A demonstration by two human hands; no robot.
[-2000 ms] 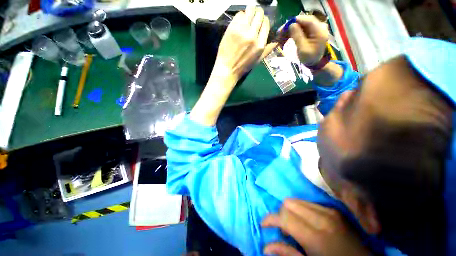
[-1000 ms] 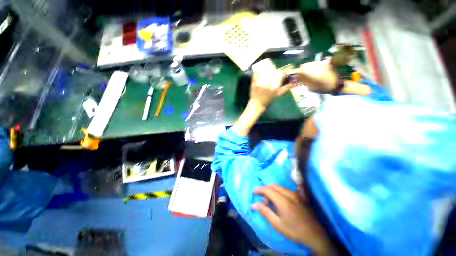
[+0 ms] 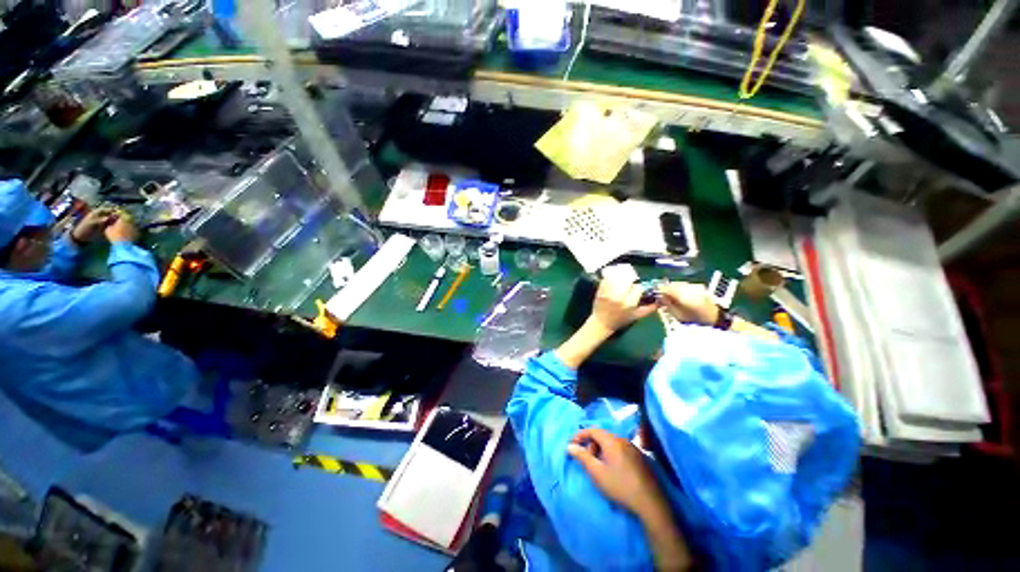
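My right hand [image 3: 629, 475] comes up from the bottom edge, bare, palm down and fingers partly spread. It rests on the blue sleeve [image 3: 548, 419] of a person seated at the bench and holds nothing. My left hand is not in view. The seated person's two hands [image 3: 638, 299] hold a small item over the green bench [image 3: 392, 307]; it is too small to tell what. A clear plastic bag [image 3: 512, 324] lies at the bench edge left of those hands. A white marker [image 3: 431, 288] and a yellow stick [image 3: 454, 286] lie beyond it.
White sheets [image 3: 895, 324] are stacked on the right. Another person in blue [image 3: 78, 335] sits on the far left. A box with white and black surfaces [image 3: 442, 475] and a white tray [image 3: 367, 404] are below the bench. Dark trays [image 3: 207, 536] stand on the floor.
The view has drawn back and shows more of the bench and the person on the left. My right hand stays on the seated person's sleeve. The seated person's head has tipped down over the work.
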